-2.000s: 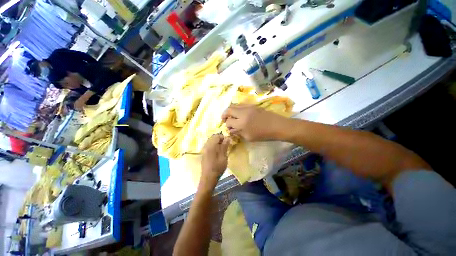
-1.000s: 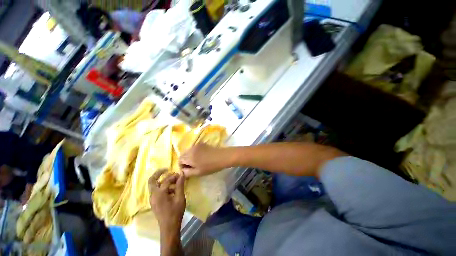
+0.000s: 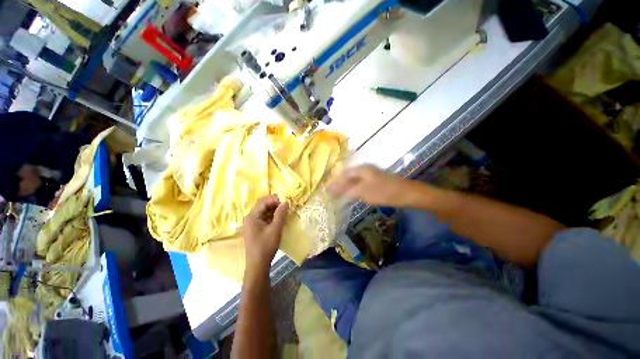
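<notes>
The yellow garment (image 3: pixel 224 175) lies crumpled on the white table, reaching to the needle area of the sewing machine (image 3: pixel 351 52). A whitish, speckled patch (image 3: pixel 319 221) shows at its near edge. My left hand (image 3: pixel 263 228) is at the near side of the garment, thumb and fingertips close together; whether they pinch cloth is unclear. My right hand (image 3: pixel 368 186) is blurred over the table's near edge, right of the whitish patch; its fingers and anything in them cannot be made out. The blue-handled snips are not distinguishable.
A green-handled tool (image 3: pixel 394 92) lies on the machine table (image 3: pixel 428 105). A grey marked band (image 3: pixel 449 137) runs along the near edge. A dark object (image 3: pixel 521 19) is at the upper right. Another person (image 3: pixel 35 154) sits at the left near yellow bundles (image 3: pixel 70 210).
My right hand has moved away from my left hand towards the table's near edge. The blue snips no longer show beside the green-handled tool. The camera view has shifted.
</notes>
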